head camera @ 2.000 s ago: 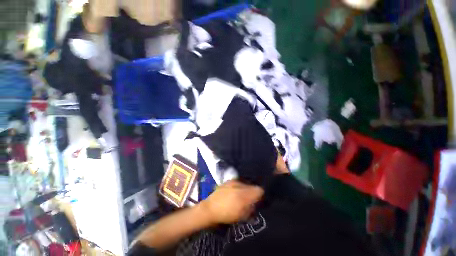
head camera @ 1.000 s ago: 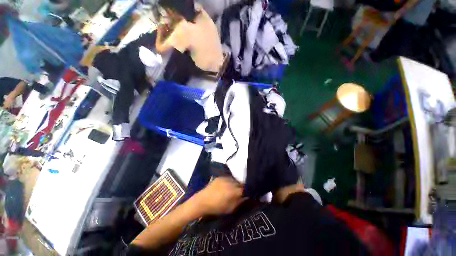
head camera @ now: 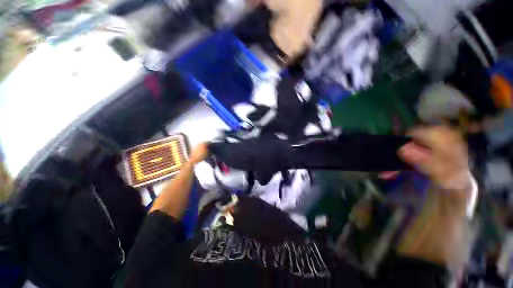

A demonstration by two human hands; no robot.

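Observation:
A black garment piece (head camera: 349,153) is stretched sideways in front of my chest, between my two hands. My left hand (head camera: 198,153) holds its left end; the fingertips are partly hidden by the cloth. My right hand (head camera: 430,153) holds its right end with bent fingers and is blurred. Black-and-white garment pieces (head camera: 287,188) lie heaped behind and below the stretched cloth. The whole view is blurred.
A blue crate (head camera: 216,107) stands beyond the heap. A patterned box (head camera: 156,160) lies near my left hand. A white table (head camera: 62,90) is at the left. Another person's bare back (head camera: 292,25) and a black-and-white cloth pile (head camera: 349,50) are at the top.
The black cloth, earlier bunched hanging in front of me, is now pulled out sideways. My hands have moved far apart and up. The camera view has turned.

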